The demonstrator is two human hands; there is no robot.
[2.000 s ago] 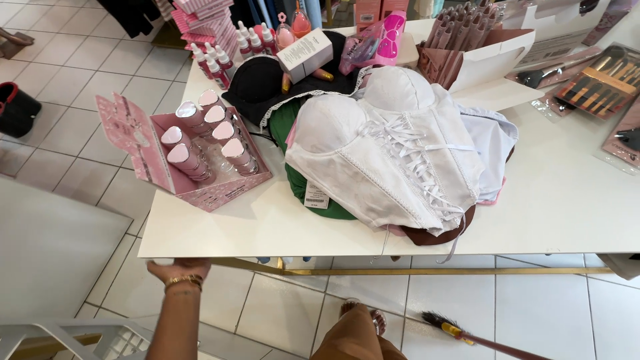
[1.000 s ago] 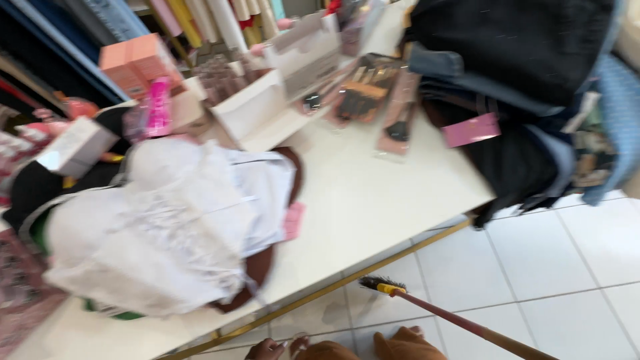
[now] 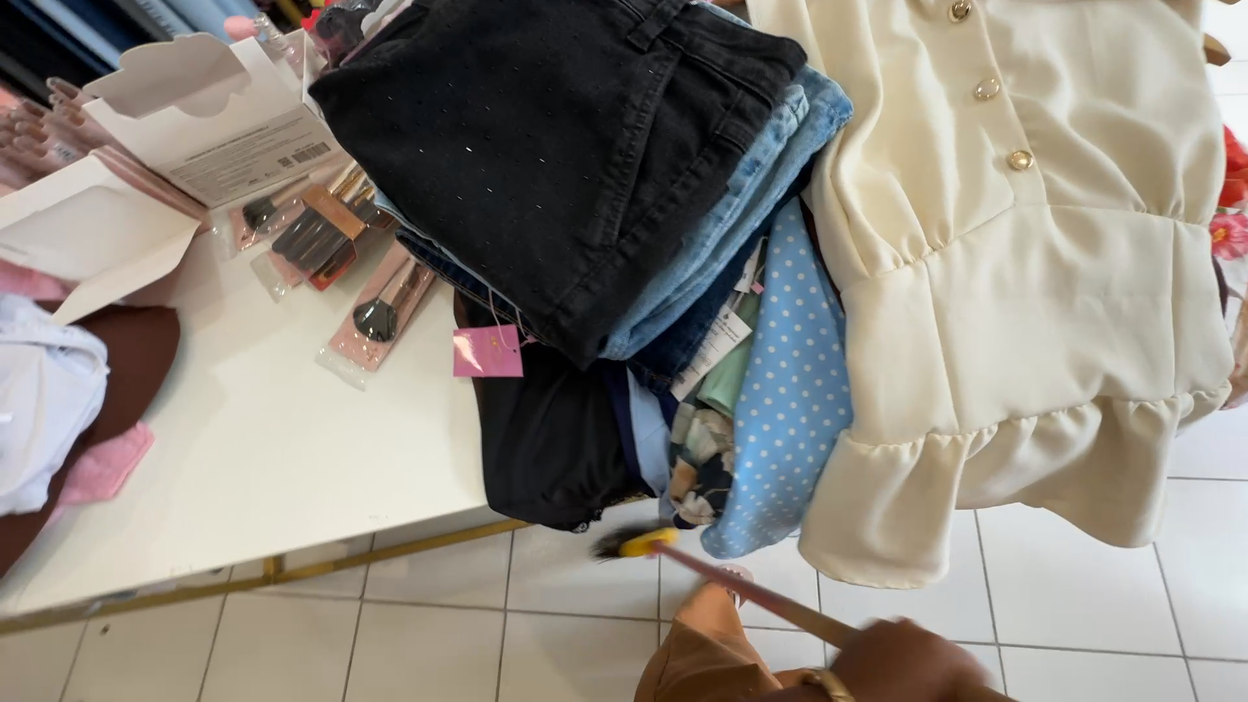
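Observation:
At the bottom right, my right hand (image 3: 907,663) is closed round the wooden handle of a broom (image 3: 770,595), slightly blurred. The broom's yellow collar and dark bristles are over the tiled floor, just below the table's front edge. Above the hand hangs a cream dress (image 3: 1033,322) with round buttons. A stack of folded jeans, black (image 3: 546,156) on top, lies on the white table (image 3: 322,439), with a pink tag hanging from it. A blue polka-dot garment (image 3: 790,390) hangs beside the stack. My left hand is out of view.
Packaged makeup brushes (image 3: 385,312) and an opened white carton (image 3: 224,117) lie on the table behind. White and brown garments (image 3: 117,380) are at the left edge. White floor tiles (image 3: 429,634) run below the table's gold-coloured frame (image 3: 390,561). My foot and leg show beside the broom.
The view has swung far to the right along the table. The hand seen at the table's edge two seconds ago has left the view. A hand on the broom handle now shows.

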